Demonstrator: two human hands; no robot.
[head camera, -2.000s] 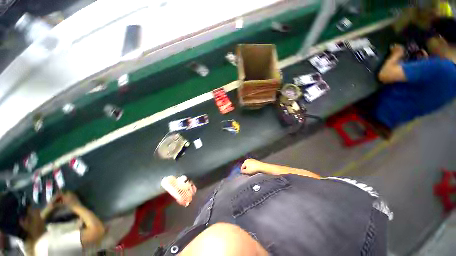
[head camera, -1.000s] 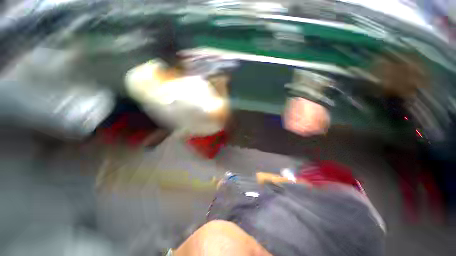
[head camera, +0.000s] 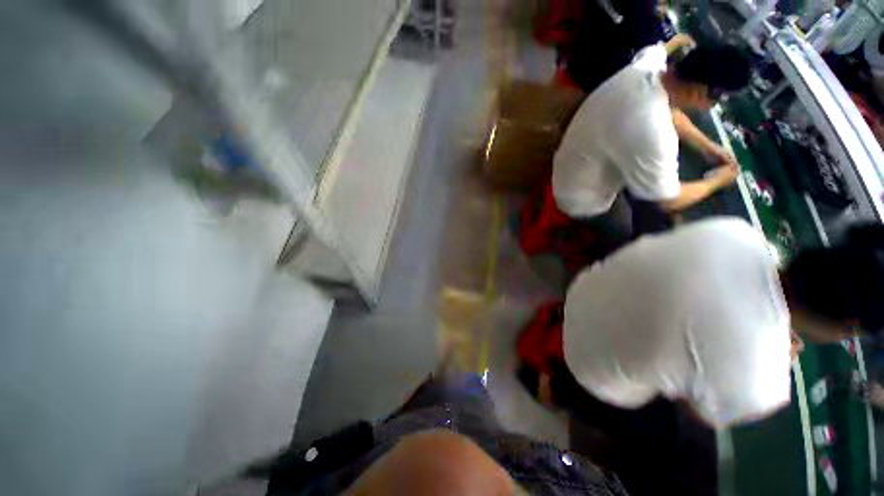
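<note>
Neither my left hand nor my right hand can be made out. My dark grey clothing (head camera: 456, 399) and a rounded patch of bare skin (head camera: 431, 467) fill the bottom edge. In front is a grey aisle floor (head camera: 363, 354) with a yellow line. Small white-edged units (head camera: 824, 434), some with red parts, lie on the green line at the right edge; they are too small to tell more.
Two people in white shirts (head camera: 678, 315) sit along the green line at the right, on red stools (head camera: 543, 339). A cardboard box (head camera: 528, 131) stands behind the farther one. A pale blurred surface and a metal frame (head camera: 339, 281) are at the left.
The view has swung from the bench, through heavy blur, to the aisle. The bench with the open cardboard box and fans has left the picture, as has the hand seen at the waist.
</note>
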